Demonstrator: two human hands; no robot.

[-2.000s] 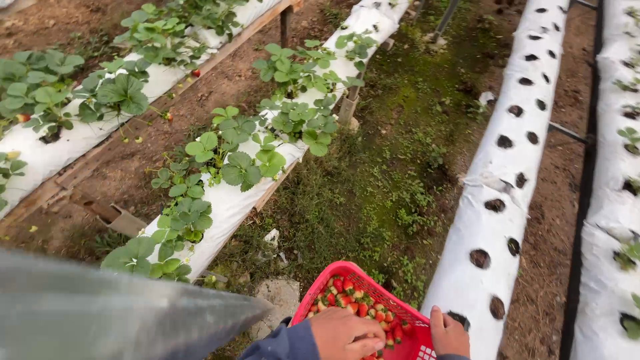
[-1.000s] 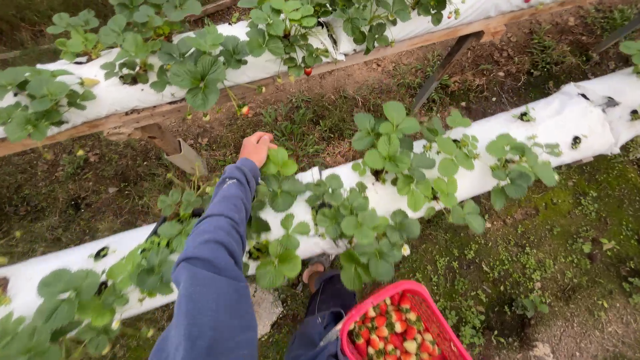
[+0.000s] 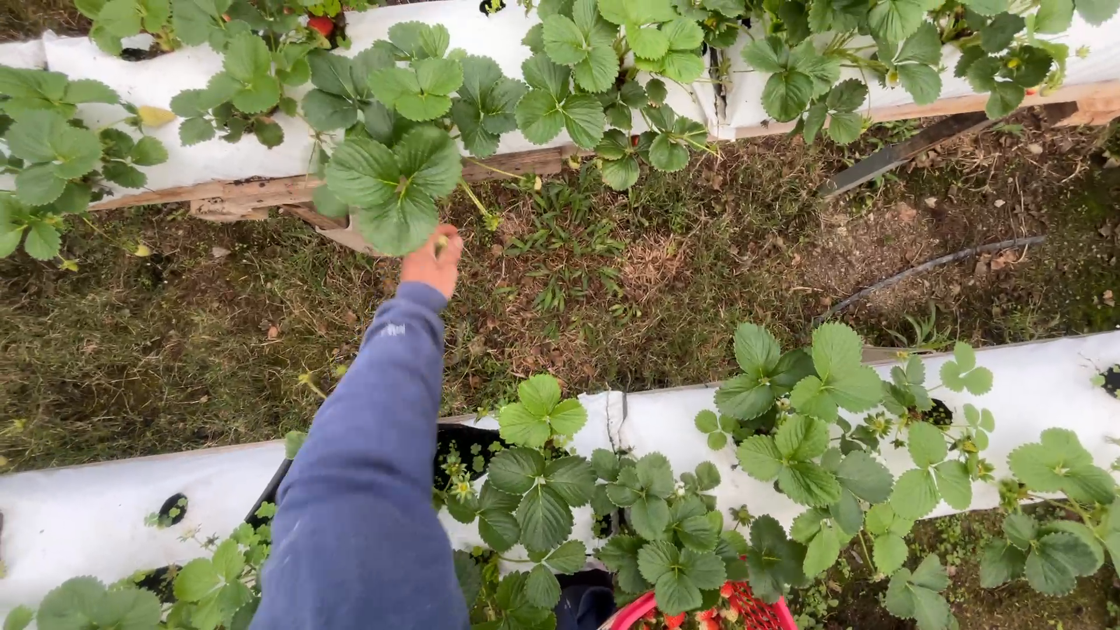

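My left hand [image 3: 433, 261], at the end of a blue sleeve, reaches to the edge of a large strawberry leaf [image 3: 398, 184] that hangs over the far bed. The leaf partly hides its fingers. A small pale green thing [image 3: 441, 244] shows at the fingertips; whether they grip it is unclear. My right hand is out of view. A red plastic basket [image 3: 766, 605] with strawberries [image 3: 707, 616] in it shows at the bottom edge, partly covered by leaves. One red strawberry [image 3: 322, 25] lies on the far bed, at upper left.
The far bed [image 3: 201, 157] has white plastic film and a wooden edge board. A near bed [image 3: 79, 494] with strawberry plants lies between me and the grassy path [image 3: 560, 297]. A metal strut [image 3: 901, 156] and a thin dark hose [image 3: 936, 262] are at the right.
My left hand was over the basket, then at plants of the near bed; now it reaches across the path to the far bed. My right hand, earlier at the basket rim, is out of view.
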